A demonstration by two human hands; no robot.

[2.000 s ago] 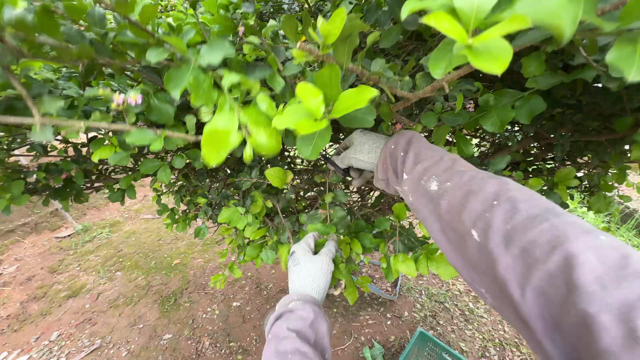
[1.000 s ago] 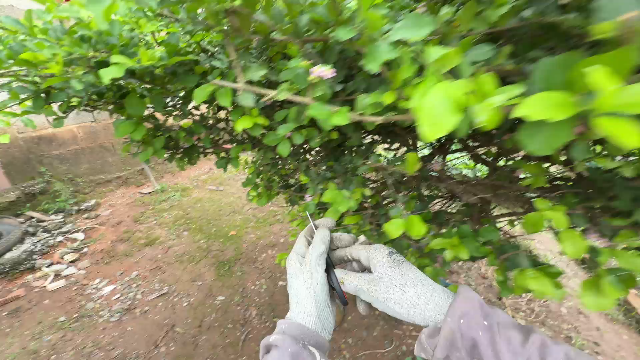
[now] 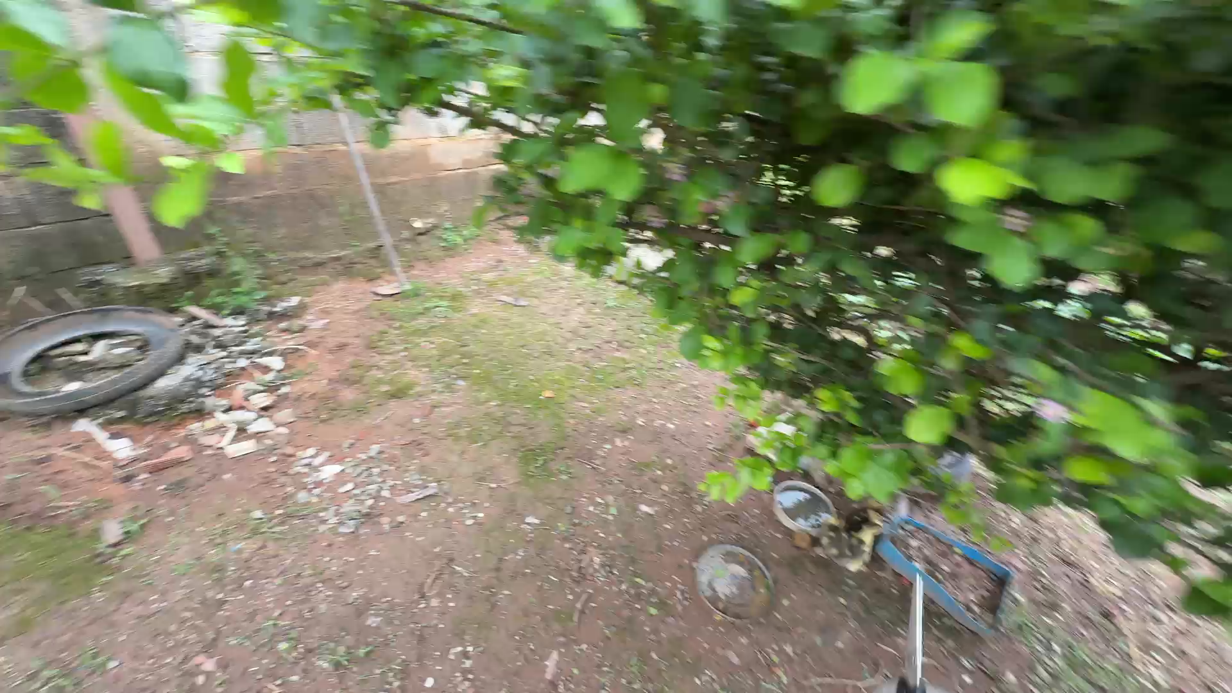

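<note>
A narrow metal blade of a hand tool rises from the bottom edge, right of the middle, with a dark part at its base. A sliver of pale grey beside that base may be a glove; too little shows to tell how it grips, or for certain whose hand it is. My left hand is not seen. Leafy green branches of a shrub fill the upper right, blurred in places. The blade overlaps the near side of a blue-rimmed rectangular container in the view and points up.
Two round containers are on the soil below the shrub. An old tyre lies at the left beside stone rubble. A thin pole leans near a block wall. Leaves hang at the upper left.
Both gloved hands, together in front of the shrub a second ago around a dark-handled tool, have dropped out of view or nearly so. The view has swung left.
</note>
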